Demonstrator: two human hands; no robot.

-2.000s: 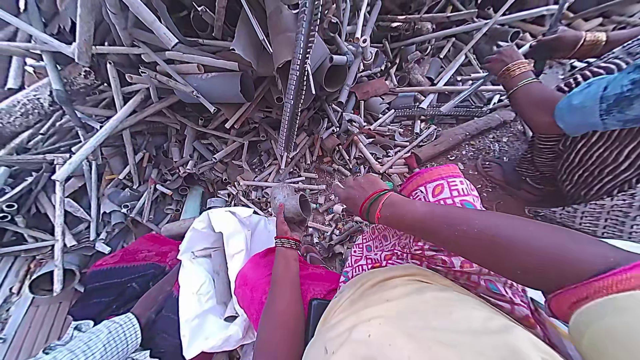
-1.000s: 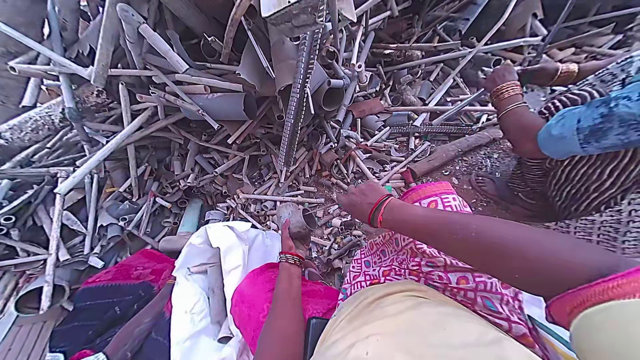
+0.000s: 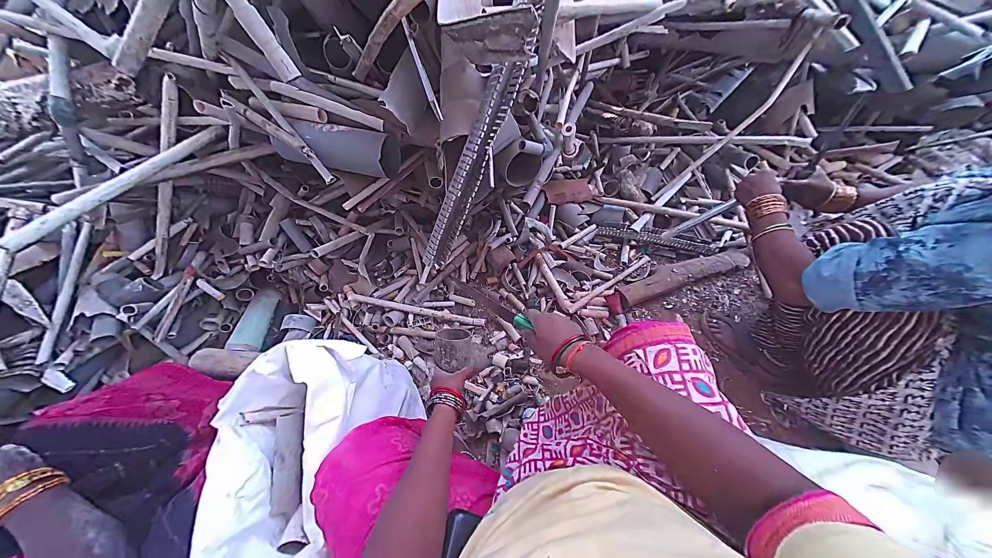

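My left hand, with bangles at the wrist, holds a short grey plastic pipe piece from below, its open end facing up. My right hand is closed around the green handle of a tool with a thin dark blade, which points up and left, above the pipe piece. The blade's exact kind is hard to tell against the scrap. Below and around my hands lie many short cut pipe pieces. The blade and the pipe piece appear apart.
A large heap of scrap pipes rises ahead, with a perforated dark strip leaning down its middle. White cloth lies at left, beside another person's arm. At right a co-worker's hands are near a wooden log.
The green-handled tool in my right hand shows more clearly now. My left hand still has the grey pipe piece, its open end now turned upward.
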